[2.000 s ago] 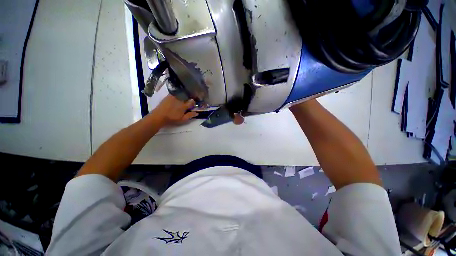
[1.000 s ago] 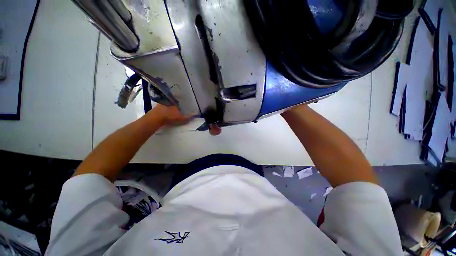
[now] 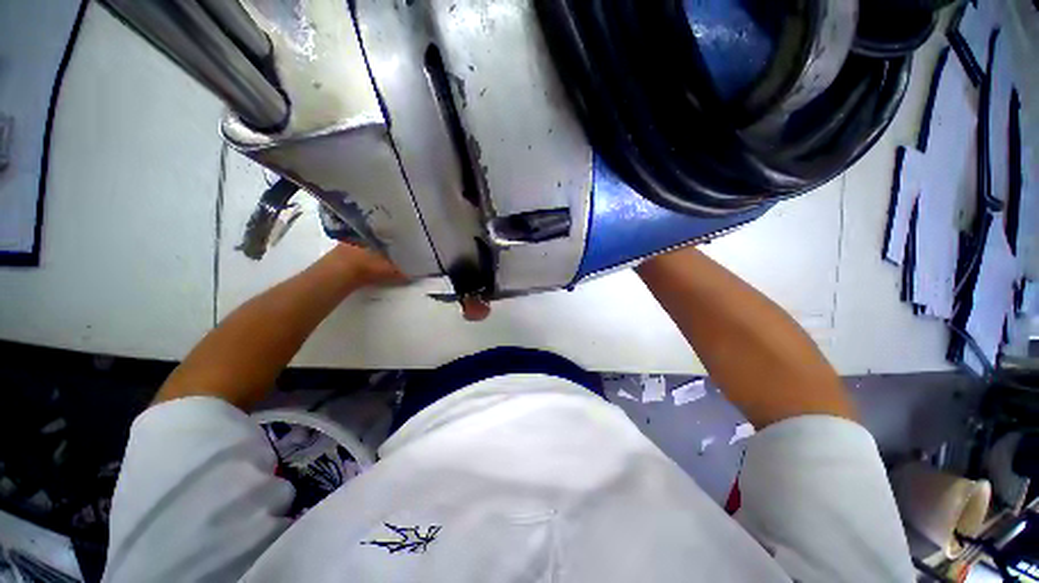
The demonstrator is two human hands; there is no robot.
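The cutting machine [image 3: 501, 148], a large silver and blue motor housing with a thick black cable coil [image 3: 729, 125], fills the upper middle and hides the cut. My left hand [image 3: 367, 264] lies at the housing's lower left edge, its fingers hidden under it. My right forearm runs up behind the housing's blue side and the right hand is hidden there. A fingertip shows below the housing's lower edge, beside a thin dark sliver. The fabric lay is hidden behind the machine.
Long white-topped dark bundles [image 3: 940, 182] lie at the right of the off-white table [image 3: 148, 205]. Another white-topped lay [image 3: 29, 137] is at the far left. A round white bucket [image 3: 313, 427] of scraps stands below the table edge. Paper scraps litter the floor.
The machine has moved left and slightly toward me, turning a little. My left hand has moved slightly left and is more covered. The dark lay edge seen earlier is now hidden.
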